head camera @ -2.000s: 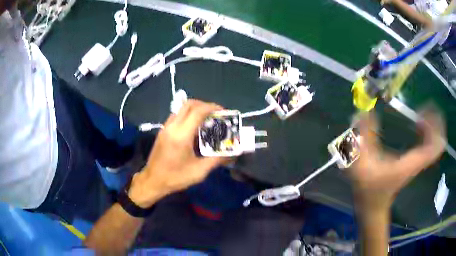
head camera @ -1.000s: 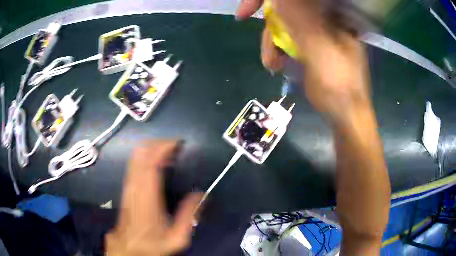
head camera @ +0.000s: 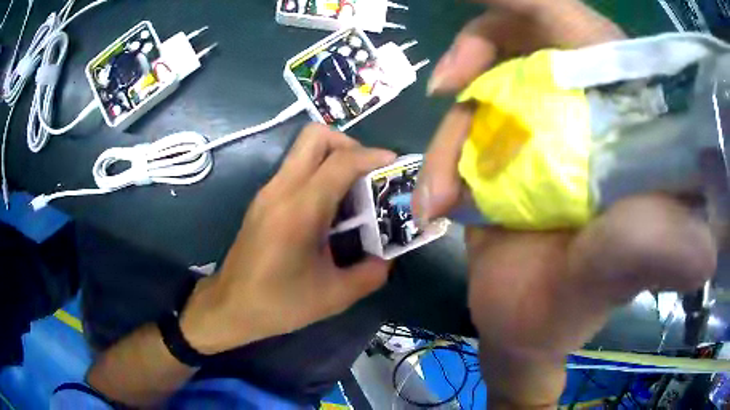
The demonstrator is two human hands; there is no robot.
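My left hand [head camera: 280,232], with a dark wristband, grips an open white adapter housing [head camera: 392,212] by its sides and tilts it; circuit parts show inside. My right hand [head camera: 544,296] is closed around the glue dispensing gun [head camera: 536,140], which has bright yellow wrapping with an orange patch and a grey body behind. The gun's front points left, over the right part of the housing. A fingertip of my right hand covers that part. A pale-blue tip shows faintly inside the housing. Whether it touches the board is hidden.
Open adapters lie on the dark green worktop [head camera: 240,172]: one at upper left [head camera: 132,76], one at upper middle [head camera: 336,76], one cut off by the top edge [head camera: 332,12]. A coiled white cable [head camera: 152,160] lies left of my left hand. Dark wires [head camera: 436,372] hang below the worktop edge.
My left hand has gone from the blurred lower position to gripping the housing. My right hand has brought the yellow gun down over it. The view has moved closer.
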